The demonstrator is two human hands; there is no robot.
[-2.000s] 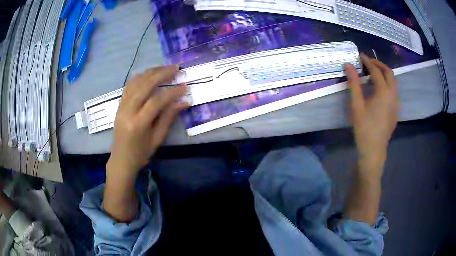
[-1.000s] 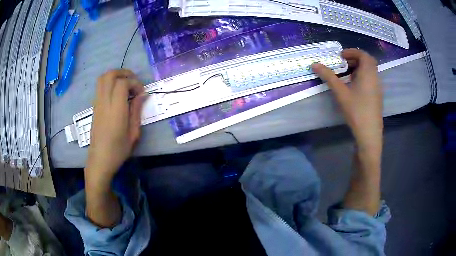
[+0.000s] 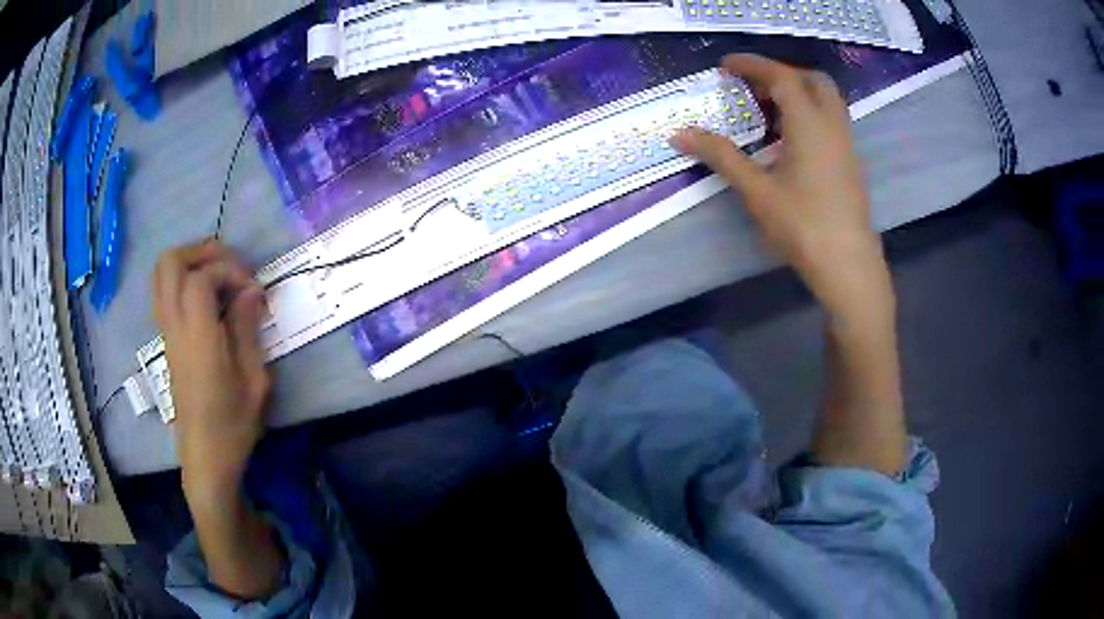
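A white lamp housing (image 3: 363,281) lies slanted across the purple printed sheet (image 3: 406,145) and the grey table. An LED board (image 3: 593,157) fills its far right part. A black lead wire (image 3: 363,253) runs from the board along the housing towards my left hand. My left hand (image 3: 216,345) is over the left part of the housing, fingers curled at the wire; its fingertips are partly hidden. My right hand (image 3: 805,175) grips the rounded right end, thumb on the LED board and fingers at the outer edge. A small white end piece (image 3: 143,393) shows at the left end.
Another part-built lamp (image 3: 509,27) lies at the top. Blue film strips (image 3: 111,230) lie at the left. Several white lamps (image 3: 36,278) lie side by side on brown cardboard (image 3: 103,514) at the far left. Black wires (image 3: 995,103) hang near the table's right edge.
The housing sits lower left and more steeply slanted in view, as the view has shifted. My left hand has moved left along the housing. My right hand stays at the rounded end.
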